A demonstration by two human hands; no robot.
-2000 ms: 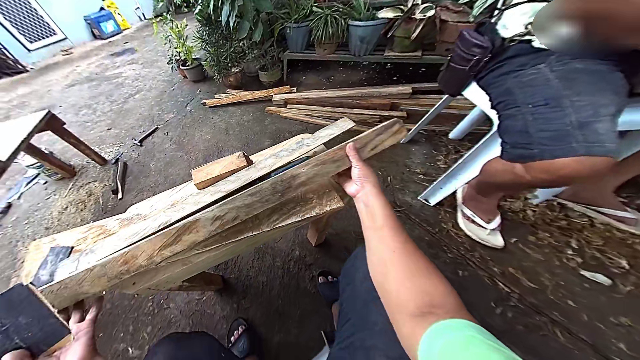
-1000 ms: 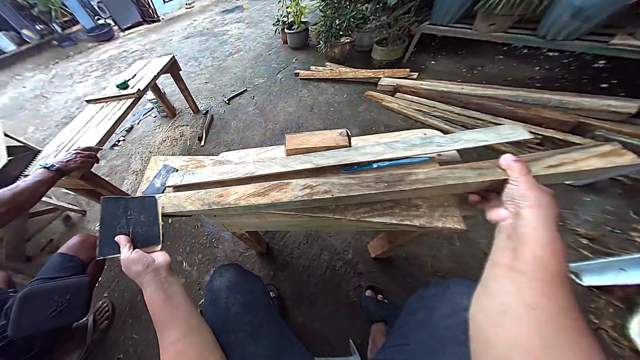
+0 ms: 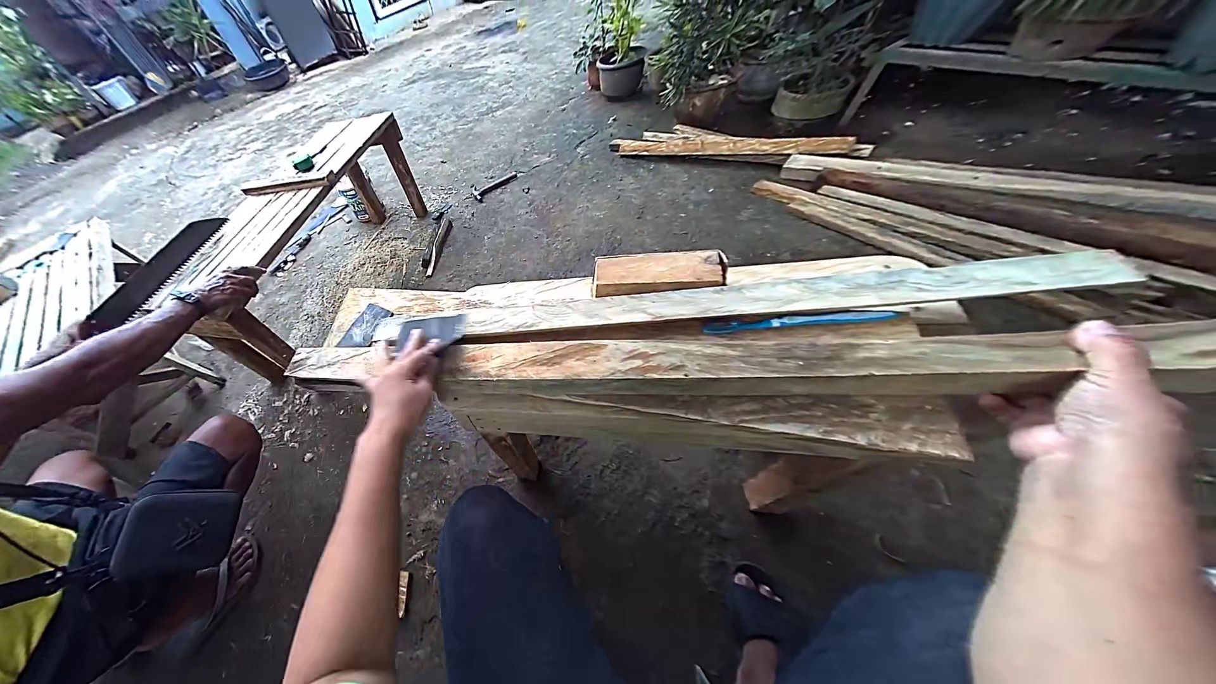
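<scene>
A long wooden board (image 3: 722,366) lies along the near side of a low wooden bench (image 3: 855,418). My right hand (image 3: 1083,389) grips it toward its right part, thumb on top. Over the board's left part, my left hand (image 3: 407,380) holds a dark flat block (image 3: 432,331), perhaps a sanding block; motion blurs it. Behind the board lies a second, paler board (image 3: 798,290), with a blue slender tool (image 3: 803,322) between the two. A short wood block (image 3: 659,273) rests beyond them, and a dark flat piece (image 3: 366,325) lies at the bench's left end.
At left, a co-worker's hand (image 3: 228,290) is by a large handsaw (image 3: 161,271) at another wooden bench (image 3: 275,223). A hammer (image 3: 496,186) and a dark-handled tool (image 3: 437,247) lie on the ground. Loose lumber (image 3: 997,195) is piled at right, near potted plants (image 3: 622,74).
My left hand has moved the dark block from the board's left end onto its upper side, farther right. The view has swung left since two seconds ago.
</scene>
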